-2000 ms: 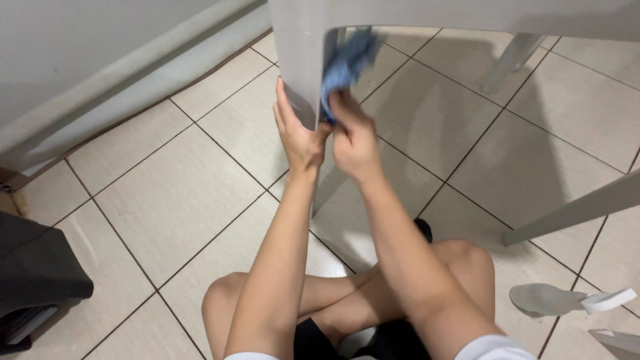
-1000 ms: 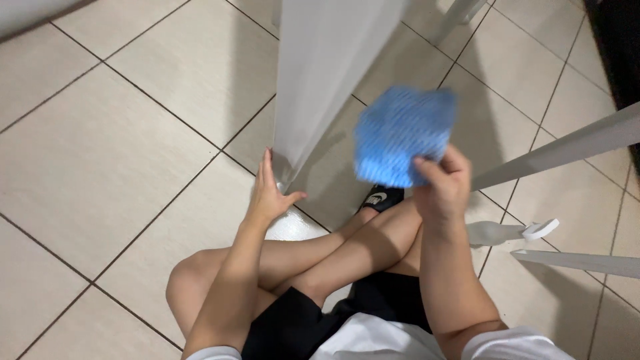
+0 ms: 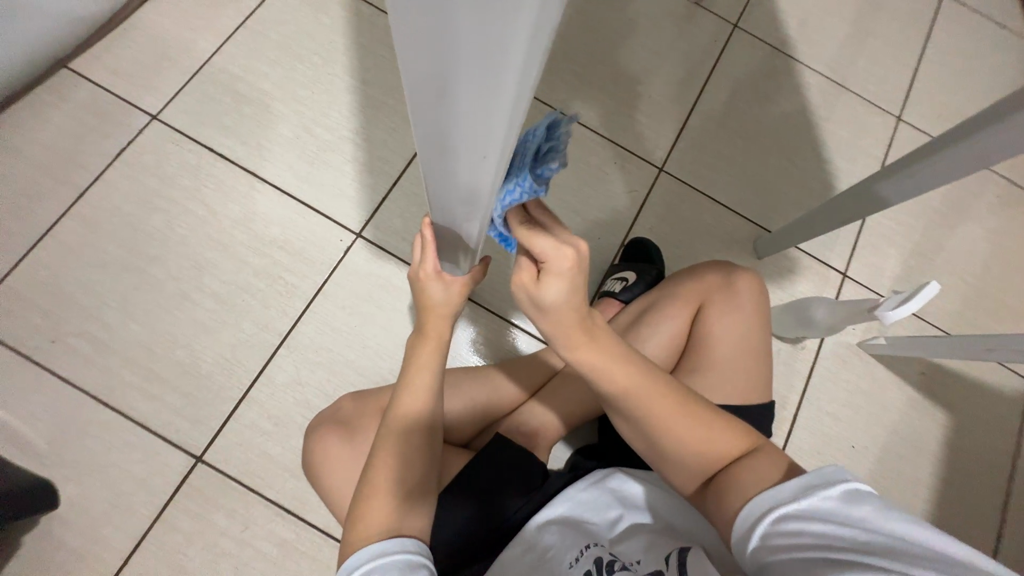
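Note:
A pale grey leg of a plastic table (image 3: 472,120) comes down in front of me. My left hand (image 3: 440,280) is around its lower end, thumb on the right side and fingers on the left. In my right hand (image 3: 552,264) a blue patterned cleaning cloth (image 3: 532,172) is pinched, bunched up and lying along the right edge of the leg. A translucent spray bottle with a white head (image 3: 828,316) rests on the floor tiles to the right.
Two more grey legs, one at the upper right (image 3: 896,172) and one lower (image 3: 952,347), stand right of my crossed legs. A black slide sandal (image 3: 632,272) is on my foot. A dark object (image 3: 24,490) shows at the left edge, over beige floor tiles (image 3: 184,240).
My right hand has brought the cloth from out in the open, right of the leg, back against its edge. My left hand, higher up two seconds ago, is now at the leg's lower end.

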